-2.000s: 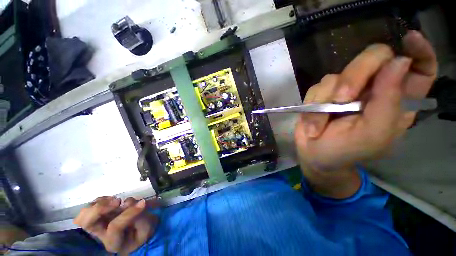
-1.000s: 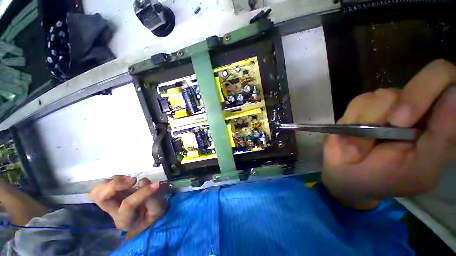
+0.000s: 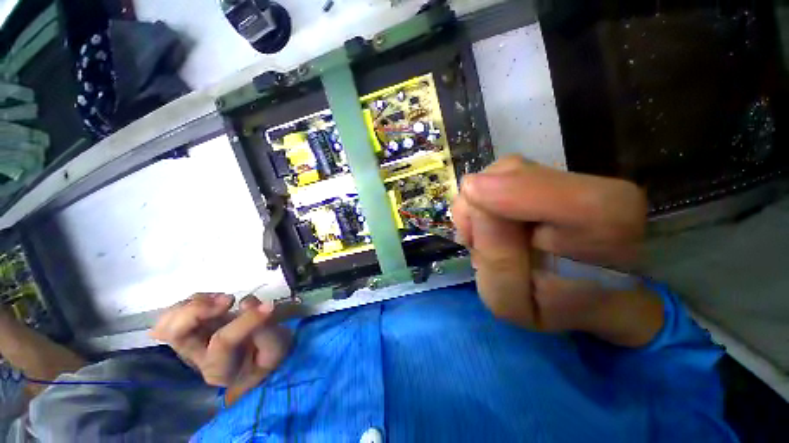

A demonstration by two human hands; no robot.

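Note:
The black square carrier [image 3: 245, 177] lies on the line in front of me with two yellow-edged circuit boards [image 3: 421, 130] in it. A green hold-down strip [image 3: 367, 176] lies across both boards. My right hand [image 3: 545, 234] is at the carrier's lower right corner, fingers closed on the tweezers [image 3: 432, 227]. Only the thin tip shows, over the right part of the lower board; whether it touches a part cannot be told. My left hand [image 3: 227, 336] is empty with fingers curled apart, over the near rail left of the carrier.
Metal rails [image 3: 143, 157] run on both sides of the carrier. A small black holder [image 3: 263, 26] stands on the bench beyond. A tray with green strips [image 3: 22, 138] and polka-dot cloth [image 3: 93, 82] are at upper left. Another person's arm [image 3: 33, 350] is at lower left. A dark conveyor section [image 3: 666, 95] is at right.
My right hand has moved left and turned, bringing the tweezers from beside the carrier's right edge to over the lower board. My left hand has stayed by the near rail.

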